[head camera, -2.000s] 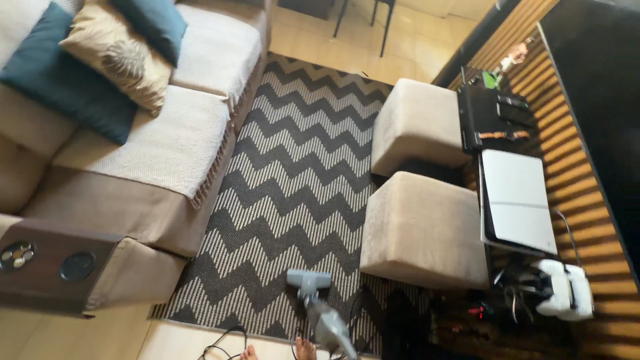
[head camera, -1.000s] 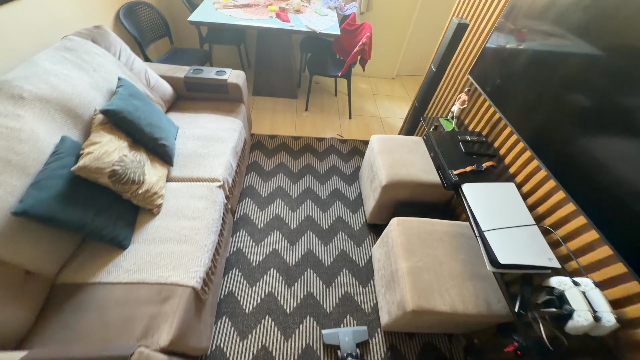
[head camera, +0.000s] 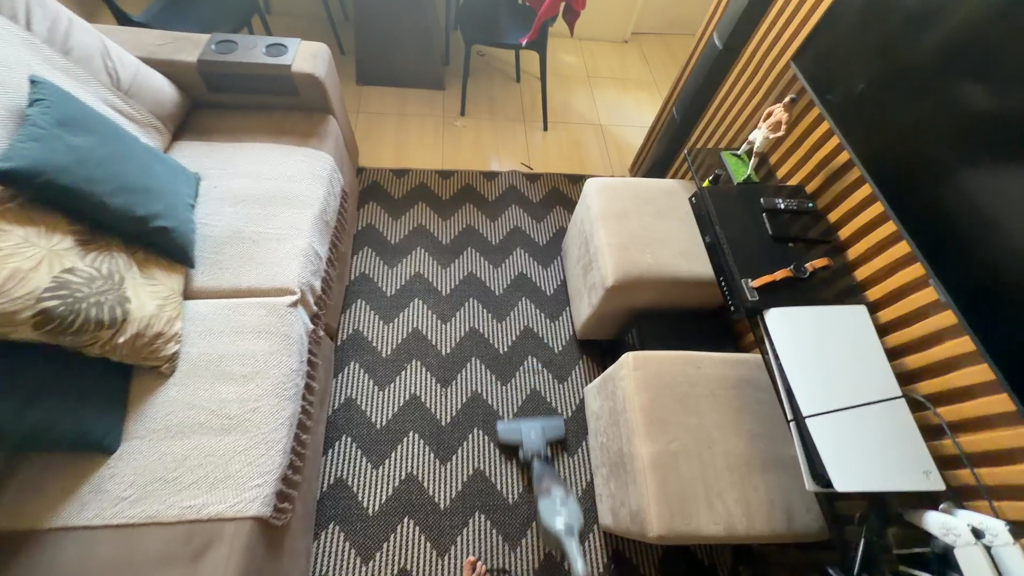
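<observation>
A grey stick vacuum cleaner (head camera: 558, 504) leans up from the lower edge of the view, its flat floor head (head camera: 531, 430) resting on the black and cream zigzag rug (head camera: 448, 320). The floor head lies just left of the nearer beige ottoman (head camera: 704, 448). The vacuum's upper end is cut off by the frame, so what holds it is hidden. Neither my left hand nor my right hand shows. Part of a bare foot (head camera: 474, 566) appears on the rug at the bottom.
A beige sofa (head camera: 324, 88) with throws and cushions lines the left. On the right, a second ottoman (head camera: 632, 248) stands beside a shelf holding a white game console (head camera: 852, 392), remotes, a wristwatch (head camera: 792, 273) and a figurine (head camera: 768, 132). A black chair (head camera: 504, 32) stands beyond the rug.
The view has shifted considerably. One second ago only the vacuum's floor head showed at the bottom edge; now more of its body is visible, along with part of a foot.
</observation>
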